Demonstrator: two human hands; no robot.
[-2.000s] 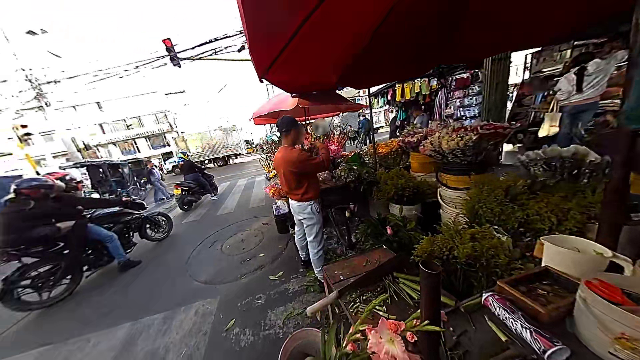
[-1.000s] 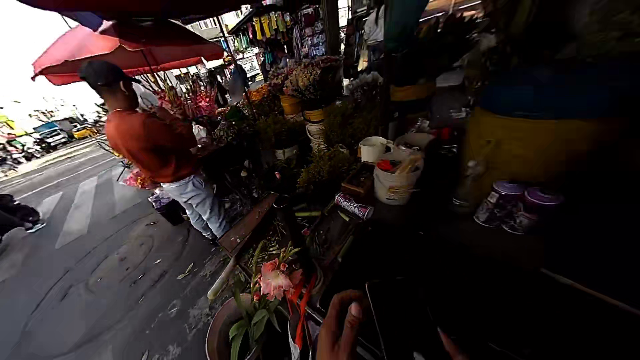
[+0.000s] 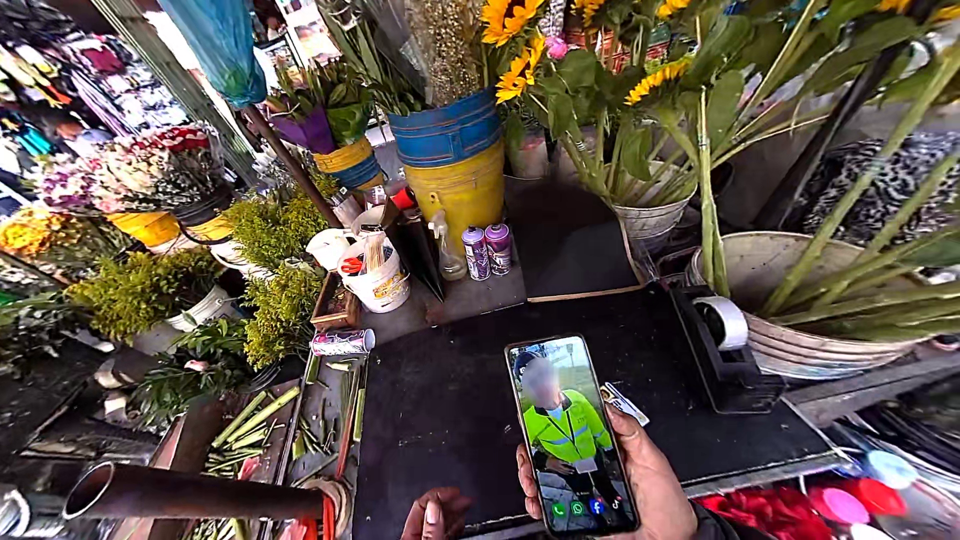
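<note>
My right hand (image 3: pixel 649 480) holds a smartphone (image 3: pixel 571 439) upright, its lit screen facing me and showing a picture of a person in a bright yellow-green jacket above a row of icons. My left hand (image 3: pixel 437 516) is at the bottom edge, left of the phone, with fingers partly curled and nothing seen in it; part of it is cut off. Both hands are over a black tabletop (image 3: pixel 427 405). Just behind the phone, a small card or packet (image 3: pixel 624 403) lies on the table. A black tape dispenser (image 3: pixel 731 375) with a white roll stands to the right.
Two spray cans (image 3: pixel 487 253), a spray bottle (image 3: pixel 447 251) and a white bucket (image 3: pixel 377 277) of sticks stand at the back. Sunflowers (image 3: pixel 517 67) rise behind. A large bucket (image 3: pixel 817 349) of stems is at right, a rusty pipe (image 3: pixel 195 491) at lower left, cut stems (image 3: pixel 259 420) beside the table.
The view has swung far to the right, from the street to the table. The phone is now plainly seen in my right hand, its screen lit.
</note>
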